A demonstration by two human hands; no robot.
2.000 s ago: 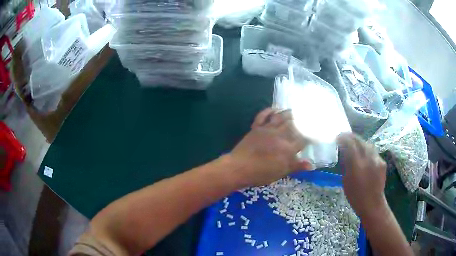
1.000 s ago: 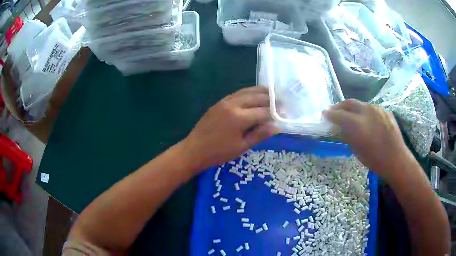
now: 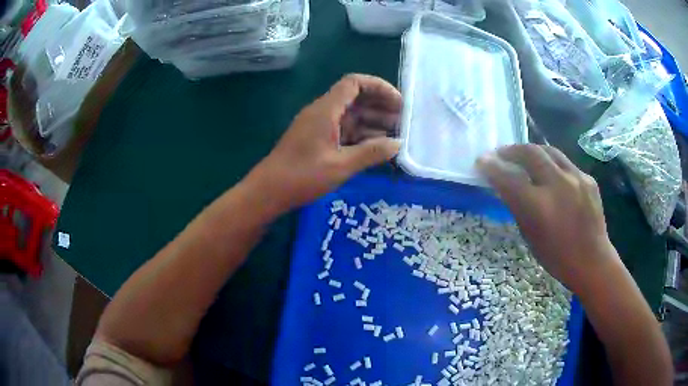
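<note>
A clear plastic box with its lid on lies beyond the blue tray, with pale contents and a small label showing through the lid. My left hand is at the box's left side, fingers curled and thumb tip by the rim; whether it grips is unclear. My right hand has its fingertips on the lid's near right corner; its thumb is hidden. Many small white sleeves lie in the tray, heaped on the right and scattered on the left.
Stacked filled boxes stand at the back left. Another box is at the back, and a box with labels at the right. A bag of sleeves lies far right. A carton with clear bags is left, above a red stool.
The lid first glared white and was blurred; now it lies squarely on the box. My left hand has loosened from the box's lower left side. The view has also shifted.
</note>
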